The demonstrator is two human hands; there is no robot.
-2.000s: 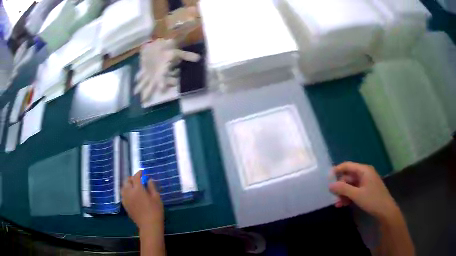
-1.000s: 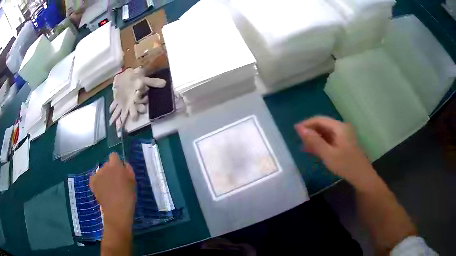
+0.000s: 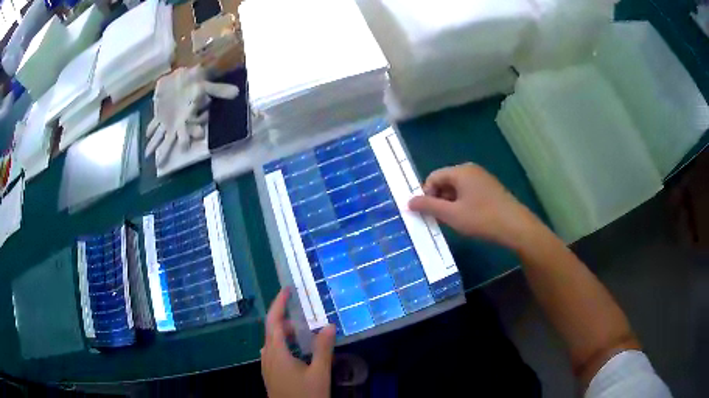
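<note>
A blue solar cell array with white strips along two sides lies over the greyish sheet in front of me, covering the lit square. My left hand is at its lower left corner, thumb and fingers apart around the edge. My right hand touches the right white strip with thumb and forefinger close together; whether it pinches the strip I cannot tell. Two piles of cell arrays lie to the left, a narrower one and a wider one.
White sheet stacks stand behind the work. Pale green sheets are stacked at right. White gloves and a dark phone lie behind left, near shiny clear sheets. A green flat sheet lies far left.
A cell array now covers the lit square. My left hand has come from the left piles to its lower left corner, and my right hand has moved in to its right strip.
</note>
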